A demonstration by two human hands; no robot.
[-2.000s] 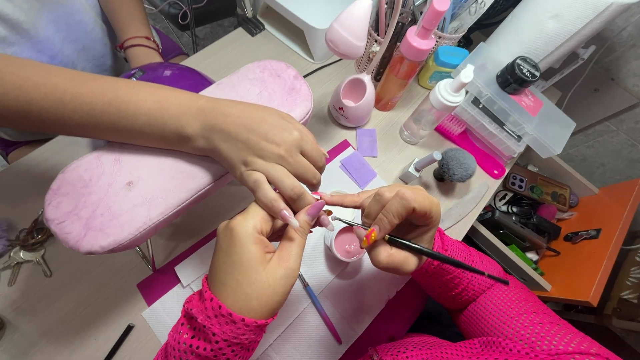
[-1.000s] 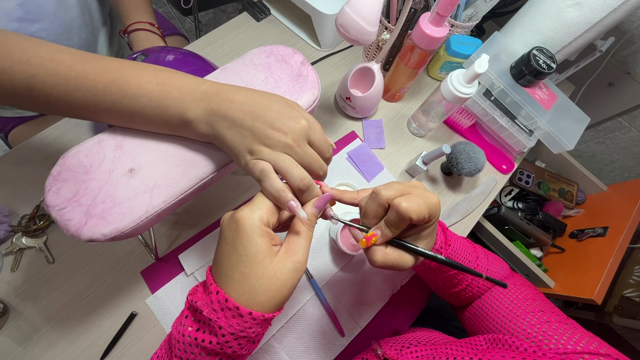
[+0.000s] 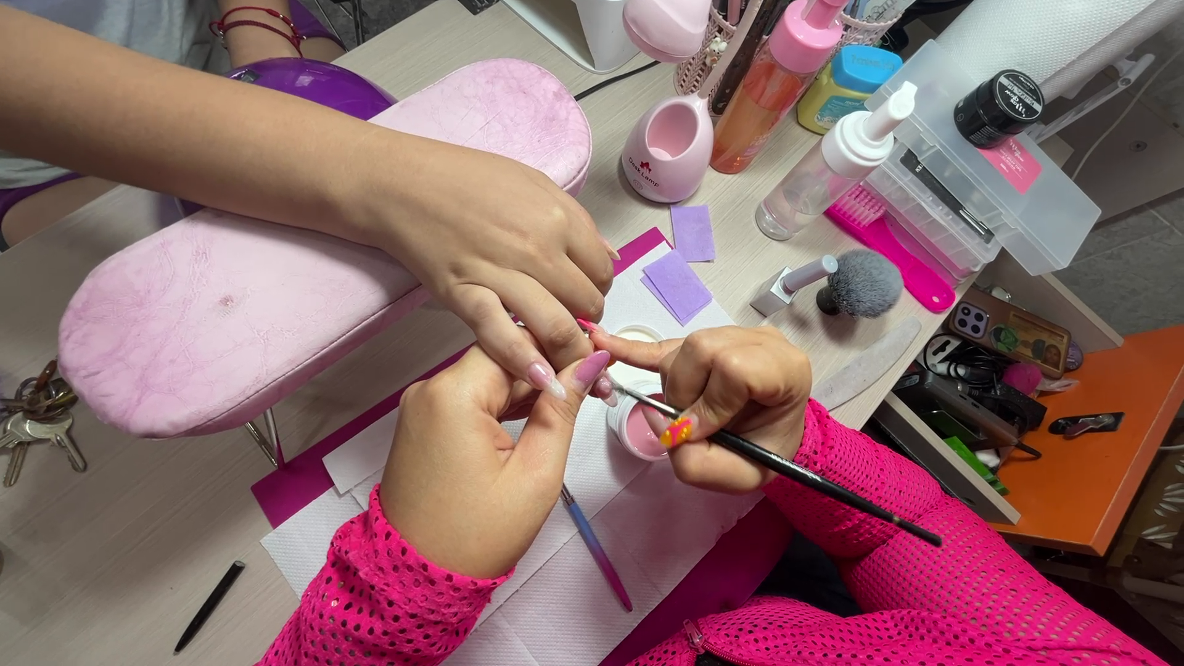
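Observation:
My left hand (image 3: 481, 444), in a pink mesh sleeve, grips a finger of another person's hand (image 3: 499, 240), whose forearm lies across a pink padded armrest (image 3: 314, 268). In my right hand (image 3: 735, 398) is a thin black-handled nail brush (image 3: 823, 490), its tip at the nail of the held finger. My right index finger reaches to the same fingertips. Just under the brush tip stands an open jar of pink nail product (image 3: 643, 430), partly covered by my fingers. A brush with a blue-purple handle (image 3: 597, 546) lies on white paper towels (image 3: 546, 592).
Beyond my right hand are purple buffer pads (image 3: 677, 285), a nail polish bottle (image 3: 791, 285), a fluffy grey brush (image 3: 862, 283), a nail file (image 3: 860, 365) and a pump bottle (image 3: 832, 166). An open drawer (image 3: 957, 458) is at the right. Keys (image 3: 42, 430) lie at the left.

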